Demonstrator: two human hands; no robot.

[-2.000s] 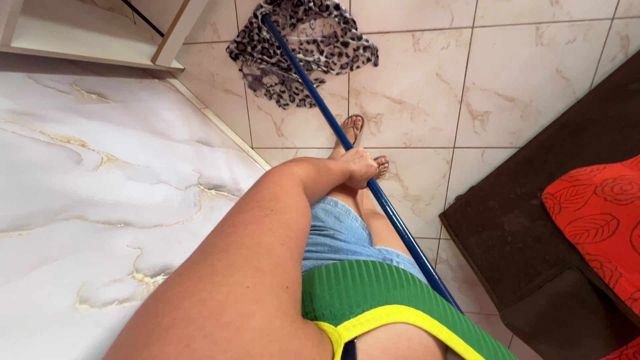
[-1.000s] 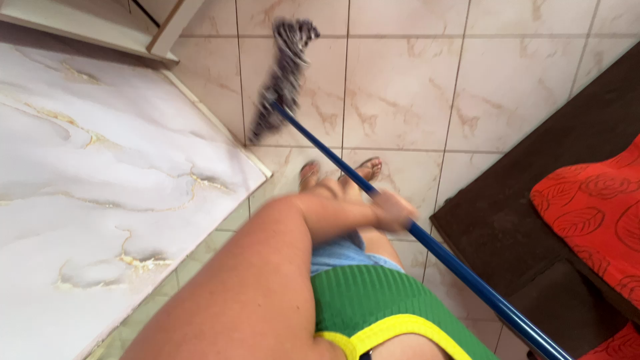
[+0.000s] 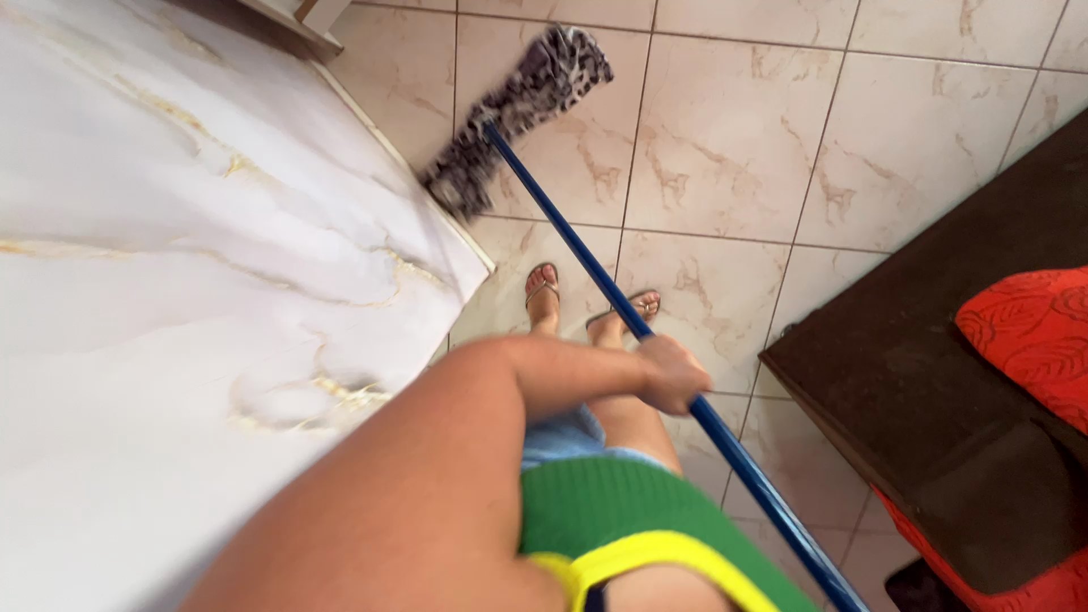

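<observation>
My left hand (image 3: 673, 374) is wrapped around a long blue pole (image 3: 557, 217) at about its middle. The pole slants from the upper left down to the bottom edge, right of centre. At its far end a leopard-print cloth (image 3: 531, 89) is bunched in a long strip on the tiled floor (image 3: 722, 144). One end of the cloth lies close to the edge of the marble-patterned surface. The hand is somewhat blurred. My right hand is out of view, and the pole's near end is cut off by the frame.
A white marble-patterned top (image 3: 212, 280) fills the left side, its corner near my sandalled feet (image 3: 542, 289). White furniture (image 3: 319, 21) stands at the top left. On the right is dark brown upholstered furniture (image 3: 884, 340) with a red patterned cloth (image 3: 1037, 340).
The cloth was spread wide two seconds ago and is now bunched into a strip. The hand and pole have moved, and the cloth's strip has swung to a different slant since one second ago.
</observation>
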